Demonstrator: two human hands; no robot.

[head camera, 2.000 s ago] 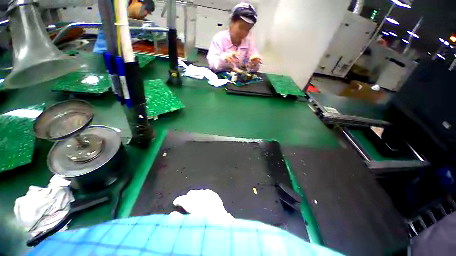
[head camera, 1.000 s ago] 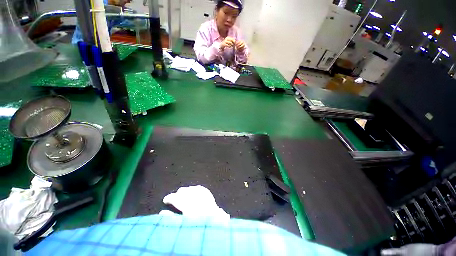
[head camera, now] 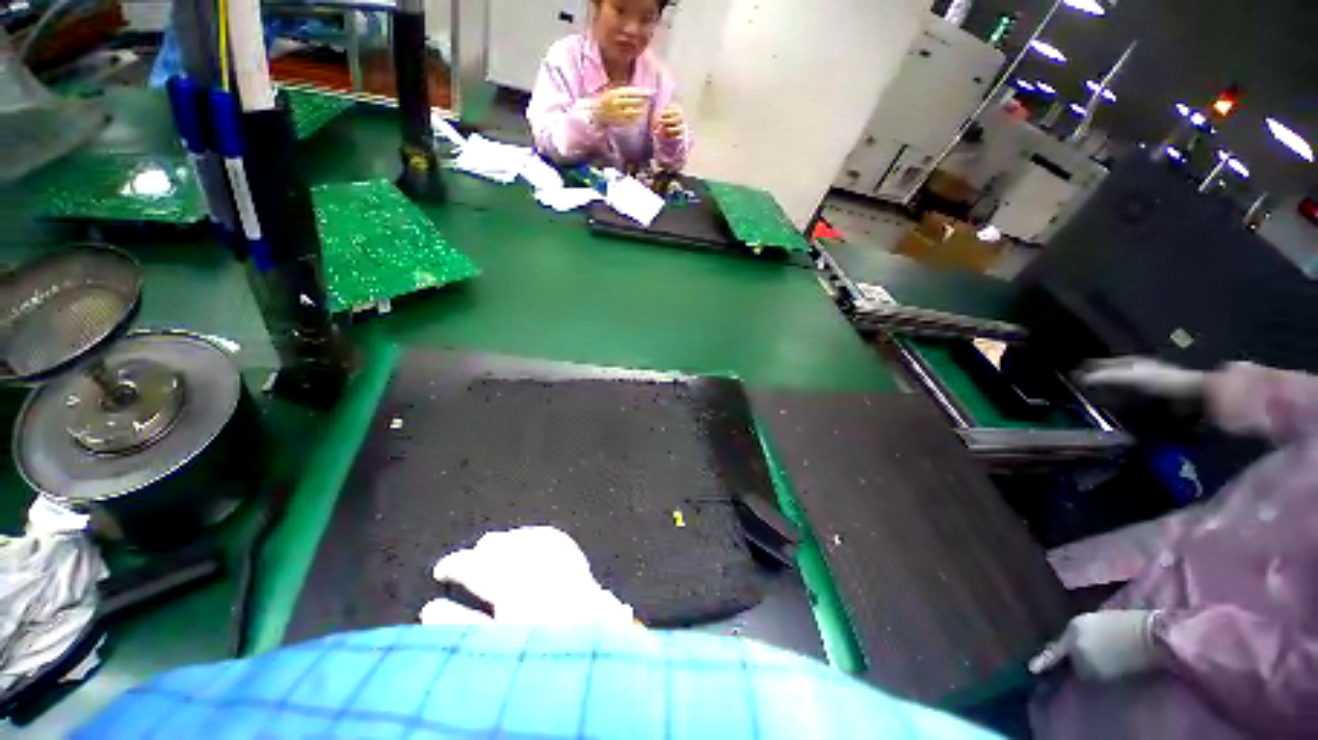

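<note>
A black foam pad with light specks lies before me, edged with green strips. A white-gloved hand shape rests on its near edge, tips to the left, its lower right side hidden by my blue checked garment. It looks like my right hand, but the frames do not settle this; nothing shows in it, and its underside is hidden. My left hand is not in view. A small black block sits at the pad's right edge. A black mat lies to the right.
A pink-sleeved person at right has one gloved hand by the mat and another near the rails. Another person sits across the bench. At left are a metal dispenser, a crumpled cloth, a marker post and green boards.
The view has shifted rightward, so bench things sit further left. The person in pink at right has come further into view with both gloved hands. The white-gloved shape's outline has changed slightly.
</note>
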